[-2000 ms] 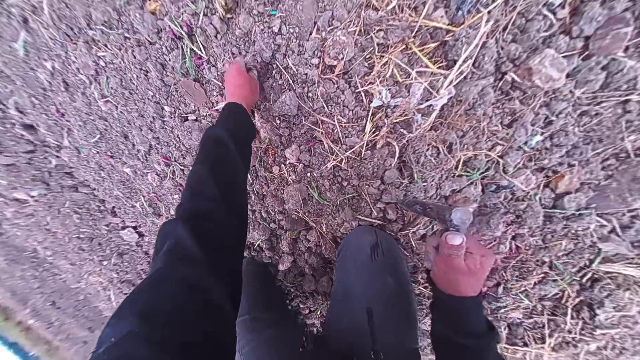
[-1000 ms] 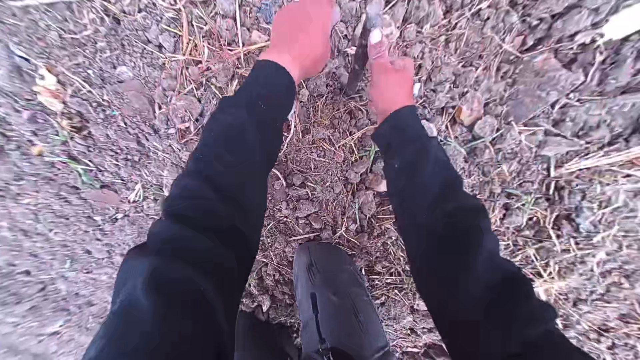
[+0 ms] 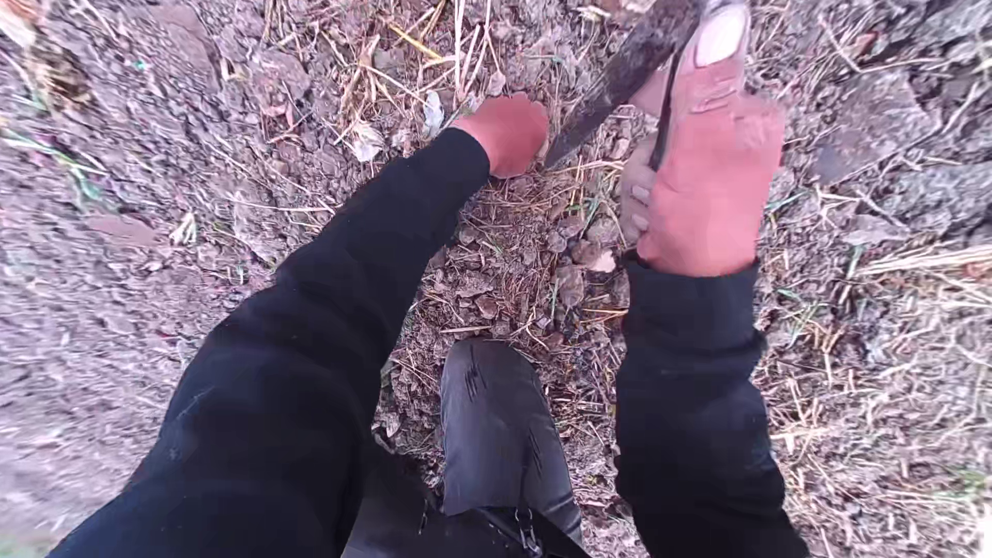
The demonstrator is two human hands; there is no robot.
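My right hand [image 3: 709,170] is closed around the handle of a metal-bladed hand tool, its thumb extended along the top. The tool's dark, soil-stained blade [image 3: 612,89] slants down and left, its tip at the ground just beside my left hand. My left hand [image 3: 508,136] is low at the soil among dry straw [image 3: 465,46]; its fingers are hidden behind the back of the hand, so whether it holds anything does not show. Dry roots and stalks [image 3: 527,225] lie on the soil below the blade tip.
Cloddy soil [image 3: 263,170] with small stones spreads all around. A bundle of dry stalks [image 3: 922,260] lies at the right, and a pale scrap [image 3: 432,114] sits left of my left hand. My bent knee [image 3: 496,403] in dark trousers is at the lower middle.
My left hand, apart at the left two seconds ago, has come in beside the blade. The right hand with the tool has moved forward from its place low at the right.
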